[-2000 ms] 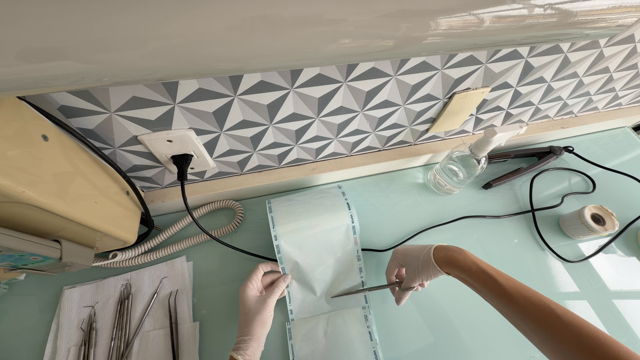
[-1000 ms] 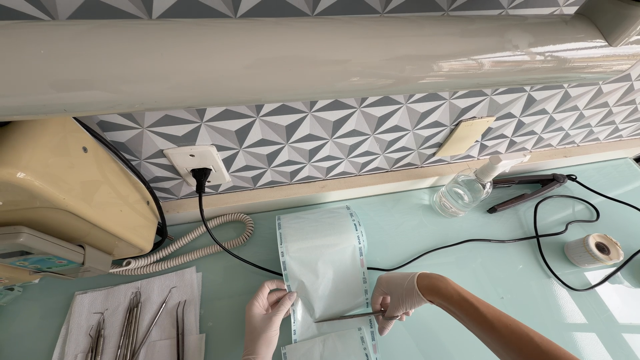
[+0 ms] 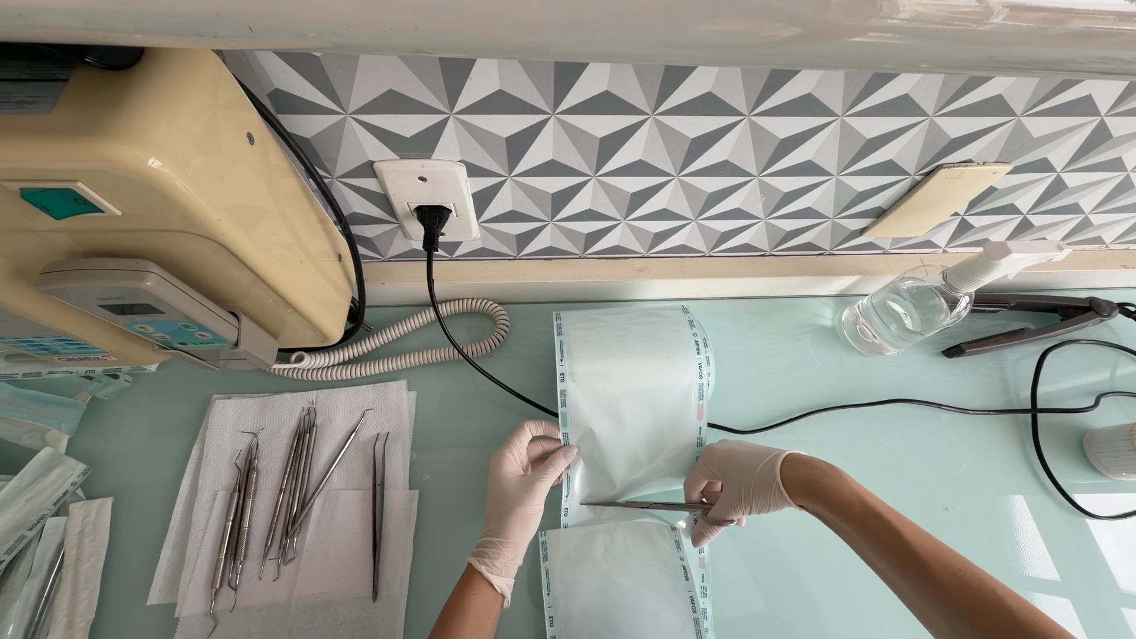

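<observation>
A wide strip of sterilization pouch material (image 3: pixel 632 399), printed along both edges, lies on the pale green glass counter. My gloved left hand (image 3: pixel 525 488) pinches its left edge between thumb and fingers. My gloved right hand (image 3: pixel 738 486) holds metal scissors (image 3: pixel 643 506) by the handles at the strip's right edge. Their blades lie across the strip and point left. Just below them is a cut edge, and a lower piece of pouch material (image 3: pixel 621 581) runs out of the frame's bottom. Whether a narrow part still joins the two pieces at the right, I cannot tell.
Several metal dental instruments (image 3: pixel 297 488) and tweezers (image 3: pixel 379 515) lie on paper towels (image 3: pixel 200 532) at left. Beyond stand a beige machine (image 3: pixel 177 169) and filled pouches (image 3: pixel 40 506). A clear spray bottle (image 3: pixel 907 306), a flat-iron-like tool (image 3: pixel 1034 324) and a black cord (image 3: pixel 825 411) are at right.
The scissors have moved down the strip since two seconds ago and lie more level across it. A gap between the upper and lower pieces shows now. The view has shifted.
</observation>
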